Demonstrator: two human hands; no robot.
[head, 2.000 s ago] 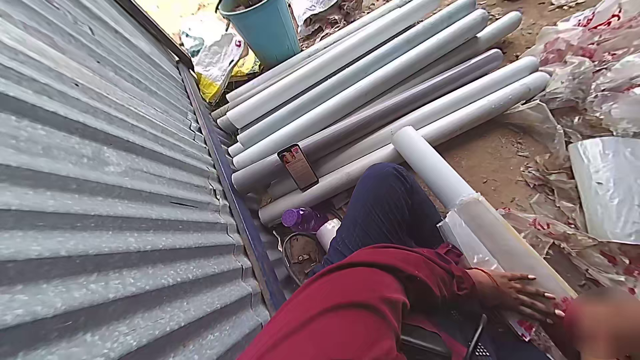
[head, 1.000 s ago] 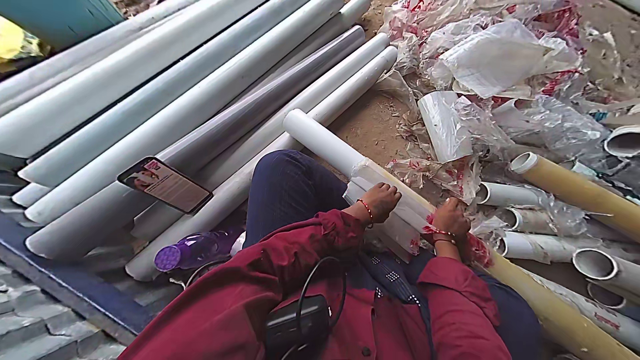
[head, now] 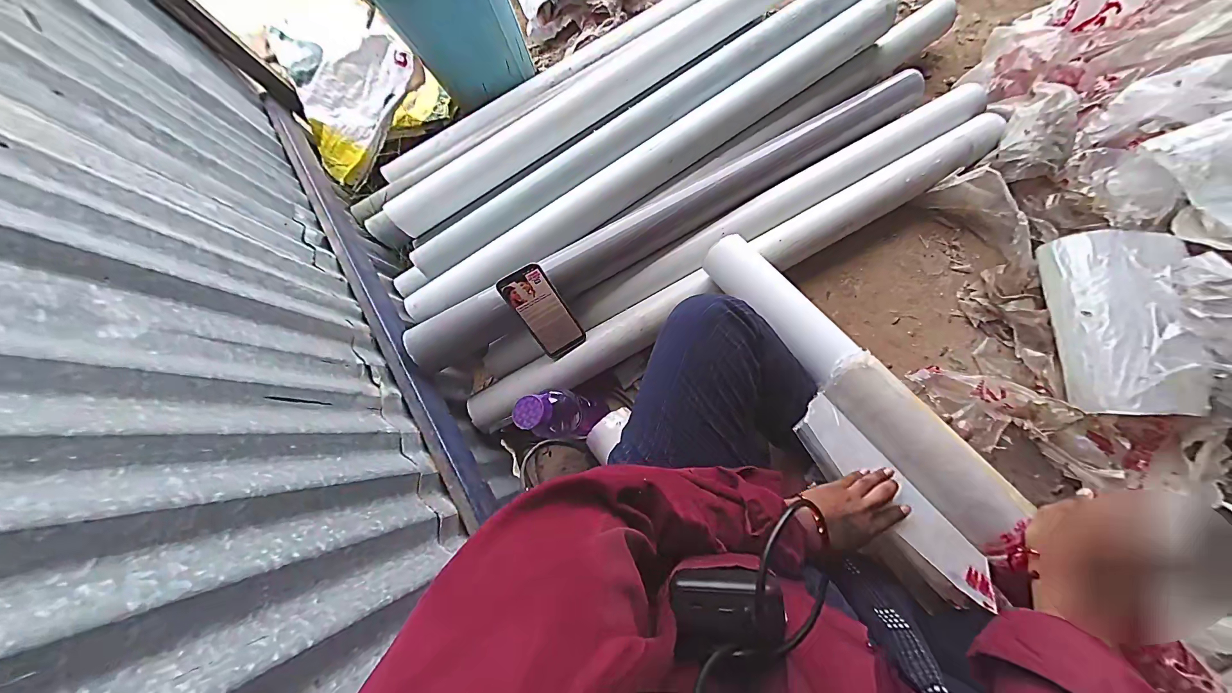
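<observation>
A long white roll [head: 784,308] slants across my lap, its lower part covered by a cream-toned layer [head: 924,448]. Beside that layer lies a white flap or sheet [head: 895,500] with red print near its lower end. My left hand [head: 857,510] rests palm down on this sheet, fingers extended. At the lower end of the roll is my right hand [head: 1083,563], heavily blurred, so its fingers and grip cannot be made out. Red print shows by its wrist.
Several pale rolls [head: 654,183] lie side by side ahead, with a phone [head: 541,310] on them. Nearby are a purple-capped bottle [head: 558,412], corrugated metal sheeting [head: 192,385], a blue bucket [head: 462,48] and crumpled plastic wrap [head: 1116,318]. A black device [head: 727,606] hangs at my chest.
The view has swung left since one second ago. My left hand, then with bent fingers at the roll's edge, now lies flatter on the white sheet.
</observation>
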